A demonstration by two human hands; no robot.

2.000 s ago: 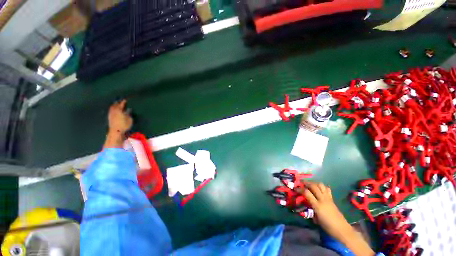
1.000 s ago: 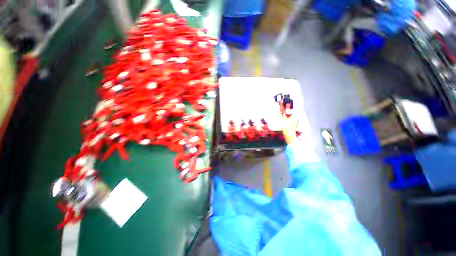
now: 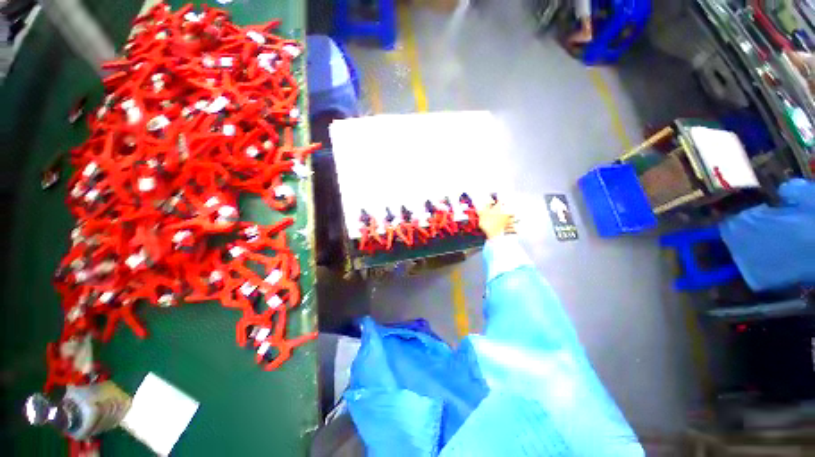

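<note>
My right hand (image 3: 497, 220) is at the right end of a row of clamped units (image 3: 407, 229) on the white holding tray (image 3: 420, 152). Its fingers are around a clamped unit, whose dark end (image 3: 494, 198) shows just above them; the rest is hidden by the hand. The other units stand side by side along the tray's near edge, red clamps towards me and black blocks away. My left hand is out of the picture.
A large heap of red spring clamps (image 3: 192, 152) covers much of the green bench (image 3: 223, 384) at left. A bottle (image 3: 89, 409) and white paper (image 3: 161, 413) lie near its lower end. A blue bin (image 3: 617, 198), stools and another person's blue sleeve (image 3: 782, 236) are at right.
The view has swung right from the bench to the tray, and my left hand has left it. My right hand has lowered its clamped units to the row, which is now longer.
</note>
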